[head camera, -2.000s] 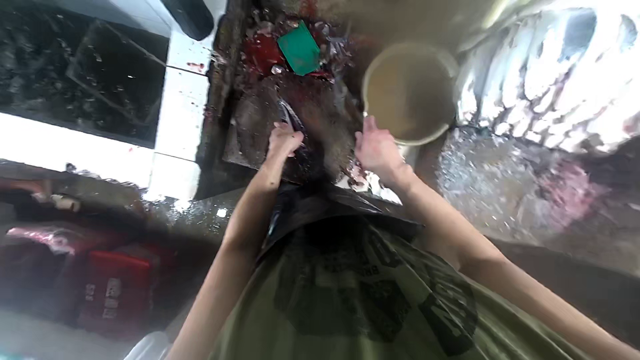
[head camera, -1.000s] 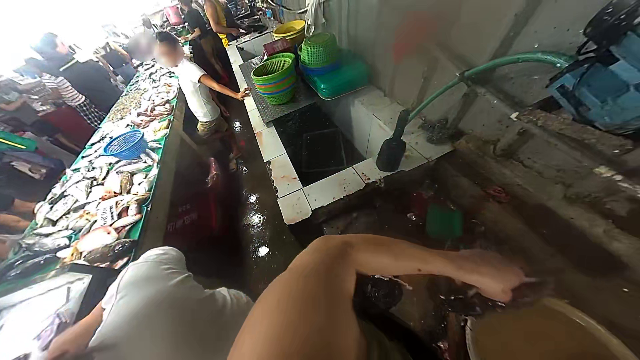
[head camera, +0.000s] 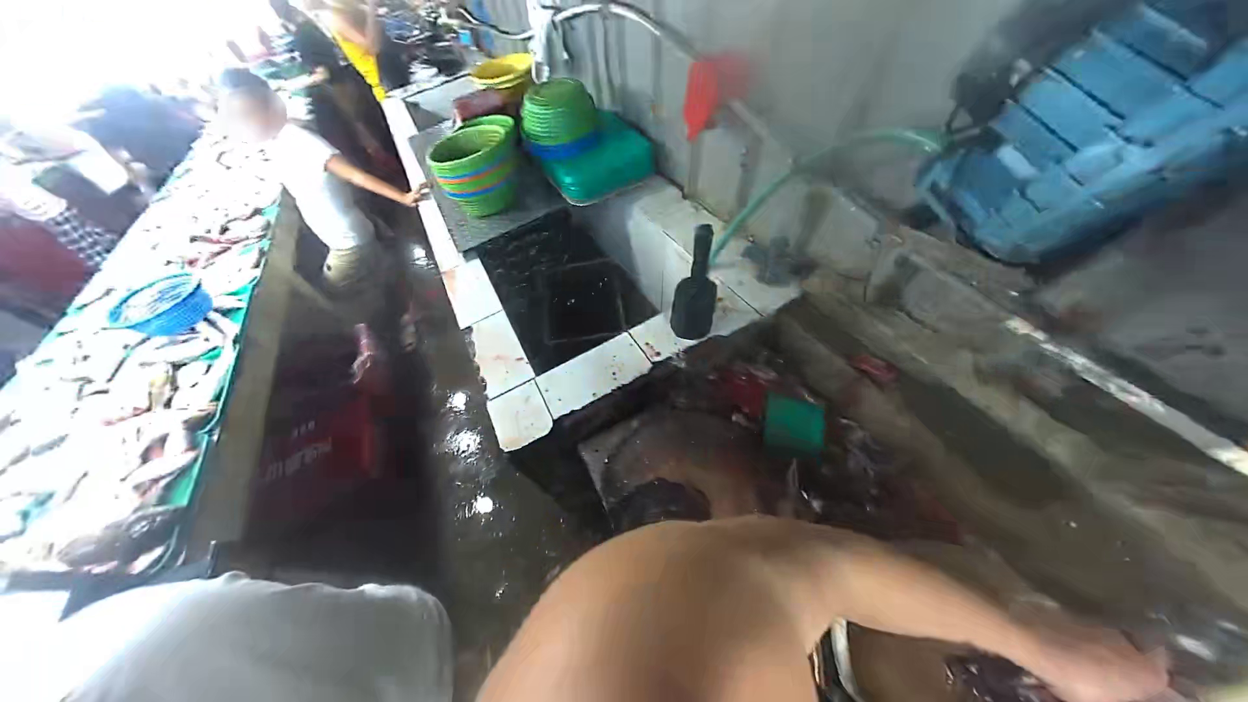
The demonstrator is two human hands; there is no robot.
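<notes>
My left arm crosses the lower part of the view, bent, with my left hand (head camera: 1102, 663) blurred at the lower right edge. A dark, wet thing (head camera: 994, 678) lies beside that hand; whether the fingers hold anything cannot be told. My right hand is out of view. Above my forearm, a green plastic container (head camera: 795, 424) sits among dark, wet and reddish scraps. A black narrow-necked object (head camera: 693, 302) stands on the white tiled rim (head camera: 595, 375) of a basin, near a green hose (head camera: 770, 200). A dark band with a pale edge (head camera: 834, 663) shows below my forearm.
Stacked green baskets (head camera: 473, 166) and a teal tub (head camera: 600, 161) stand behind the basin. A blue crate (head camera: 1102, 127) is at upper right. A person in white (head camera: 312, 175) stands by the fish display (head camera: 146, 390). Another person's pale clothing (head camera: 263, 639) is close at lower left.
The view has swung far left since the first frame. My right hand, visible two seconds ago, is out of view. The person in white still has an arm reaching to the basin's edge.
</notes>
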